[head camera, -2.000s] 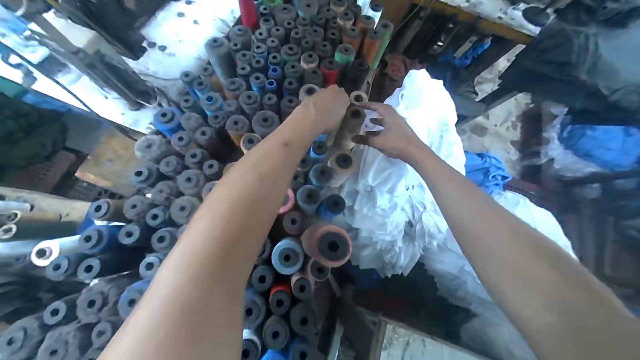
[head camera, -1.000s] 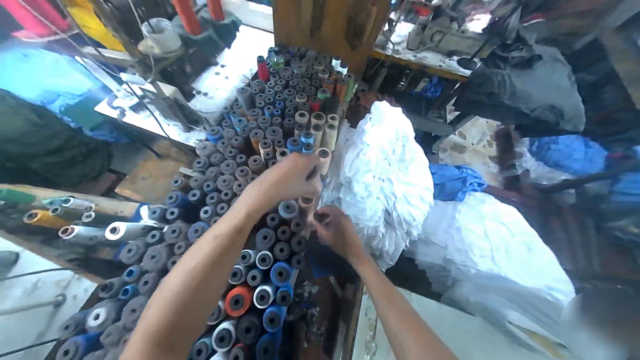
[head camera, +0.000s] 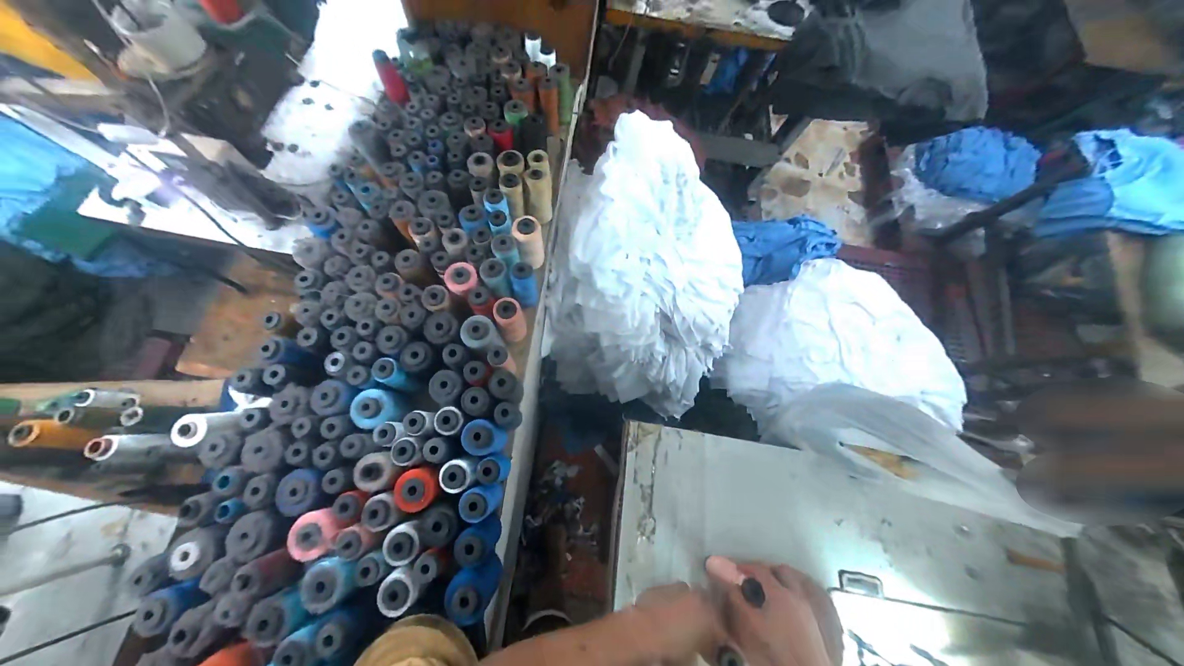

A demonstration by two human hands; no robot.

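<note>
My left hand (head camera: 680, 618) reaches in from the bottom edge and meets my right hand (head camera: 797, 612) low in the view, over a pale metal table. My right hand's fingers are closed around a small pinkish thread spool (head camera: 727, 572) with a dark end. A second dark round end shows just below it, at the bottom edge. My left hand is blurred and overlaps the right, so its grip is hidden. To the left, a long rack holds many upright thread spools (head camera: 416, 488), mostly grey, with blue, red, pink, orange and cream ones among them.
Right of the rack's pale edge (head camera: 529, 416) stand bundles of white fabric (head camera: 647, 268) and a plastic-wrapped white pile (head camera: 832, 333). The metal table (head camera: 740, 481) lies below them. Blue cloth (head camera: 782, 248) sits behind. More spools lie sideways on a wooden ledge (head camera: 185, 388) at the left.
Both hands have moved away from the spools at the rack's right side, down and right over the metal table. The view has shifted.
</note>
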